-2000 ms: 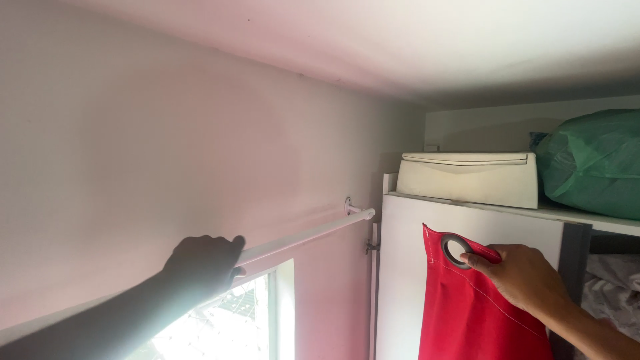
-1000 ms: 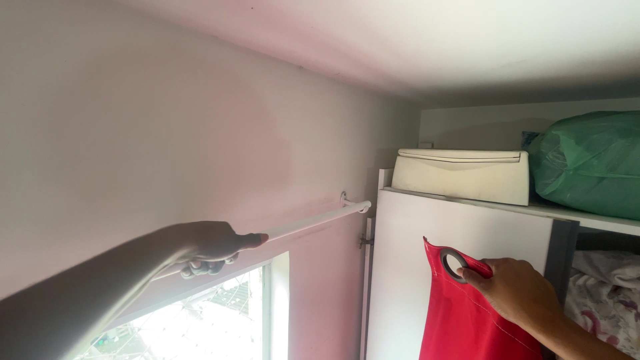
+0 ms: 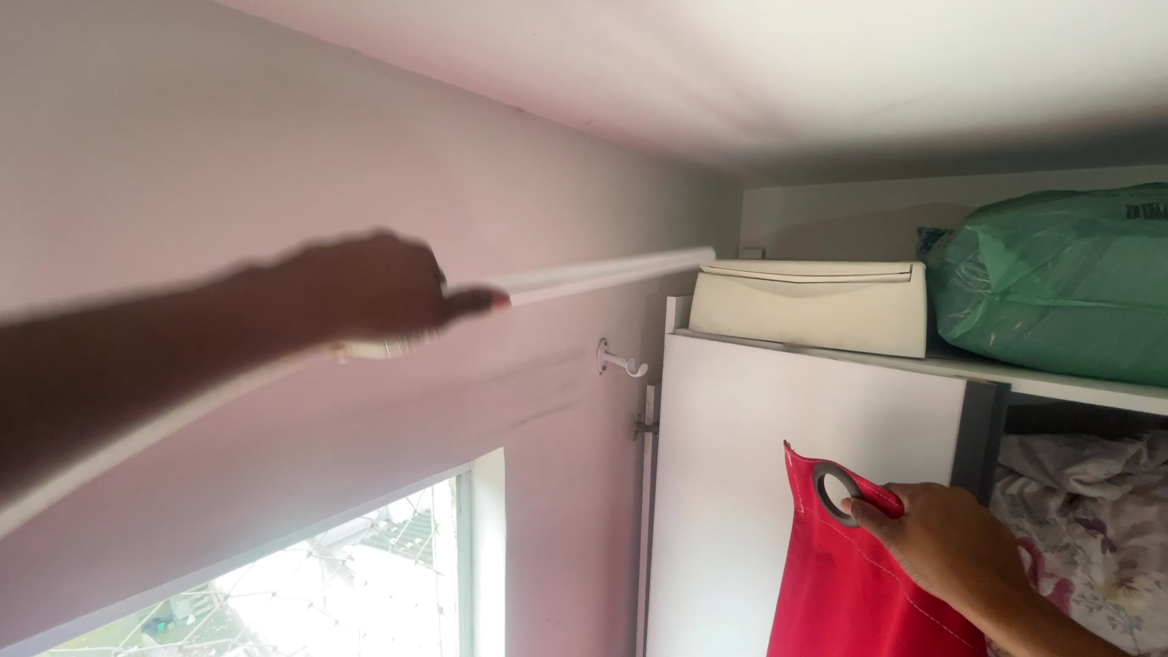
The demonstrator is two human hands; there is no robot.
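My left hand [image 3: 374, 287], slightly blurred, is closed around a white curtain rod [image 3: 602, 274] at mid-left. The rod's far end is raised off the wall bracket [image 3: 622, 359] and appears beside the cream box's top corner. At lower right my right hand [image 3: 944, 538] pinches the top edge of a red curtain [image 3: 849, 584] next to its dark grommet [image 3: 834, 494]. The curtain hangs down in front of the white cabinet door, and its lower part is out of view.
A white cabinet [image 3: 785, 438] stands at the right, with a cream box [image 3: 812, 306] and a green plastic bag [image 3: 1049, 283] on top. Floral fabric [image 3: 1086, 520] lies inside its open section. Below the rod is a window [image 3: 347, 575] with netting or mesh.
My left hand has moved up with the rod, whose far end was at the wall bracket in both earlier frames and is now above it. My right hand still holds the red curtain.
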